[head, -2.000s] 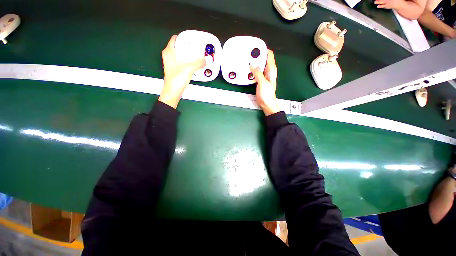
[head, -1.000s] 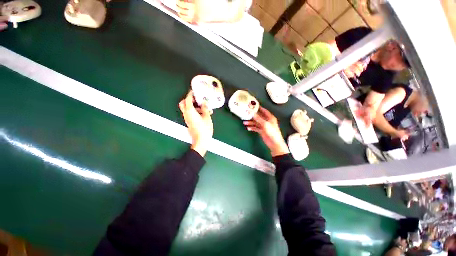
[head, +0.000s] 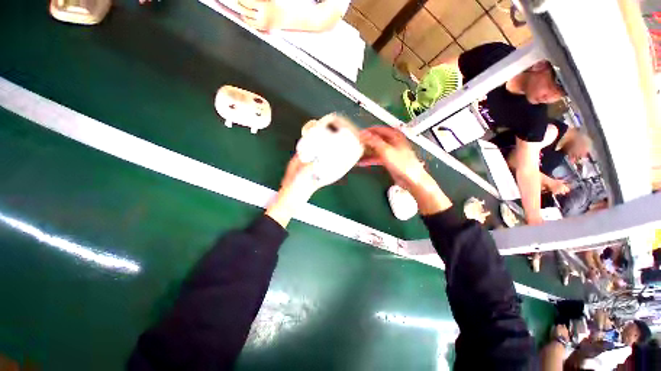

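Note:
My left hand [head: 296,181] holds a white electronic unit [head: 330,153] above the dark green belt. A cream part with a dark round spot shows at its upper edge; blur hides whether this is a second unit. My right hand [head: 393,153] is at the unit's right side, fingers pointing left and blurred; whether it grips anything is unclear. Another cream unit [head: 243,108] lies on the belt to the left, its two prongs towards me.
More units lie on the belt, one [head: 402,203] below my right hand and one [head: 81,9] at top left. A white guide rail [head: 167,168] runs along the near side, meeting a grey post [head: 565,233] at right. A person [head: 518,109] and green fan [head: 437,88] are across the line.
My hands held two units apart; now they are close together around the blurred white unit. A unit now lies on the belt left of them. The view has shifted, and the belt units appear elsewhere.

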